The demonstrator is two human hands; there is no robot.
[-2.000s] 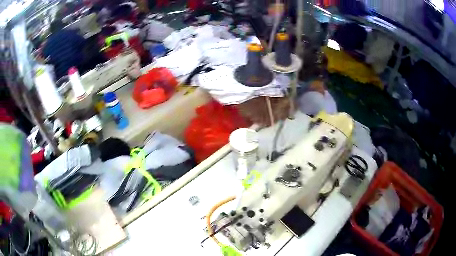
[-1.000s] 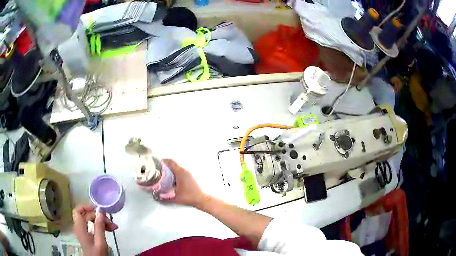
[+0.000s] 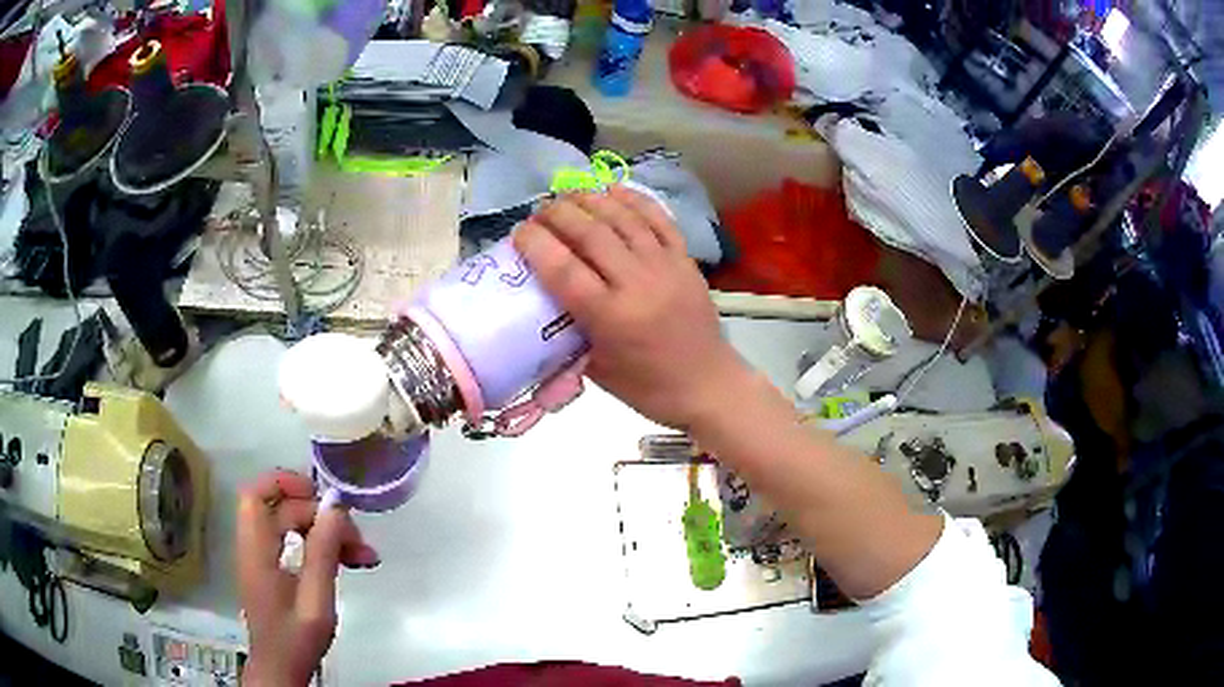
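My right hand (image 3: pixel 631 302) is wrapped around a lilac vacuum flask (image 3: pixel 490 322) with a pink collar and loop. The flask is raised and tilted, its mouth down to the left. A round white piece (image 3: pixel 336 387) is at its steel neck, above the cup. My left hand (image 3: pixel 295 570) holds the lilac cup (image 3: pixel 372 472) by its side handle, under the flask mouth. The cup's inside looks darker brownish; the liquid stream is hidden or cannot be made out.
A cream sewing machine (image 3: pixel 940 456) lies at the right, partly behind my right forearm. Another machine (image 3: pixel 121 490) stands at the left. A wooden board (image 3: pixel 403 242), tied fabric bundles (image 3: pixel 416 101) and a white-cream cup (image 3: pixel 875 322) are farther back. Scissors (image 3: pixel 51 597) lie lower left.
My right hand has lifted the flask off the table and tilted it left over the cup. My left hand and the cup are slightly farther right. The view has shifted.
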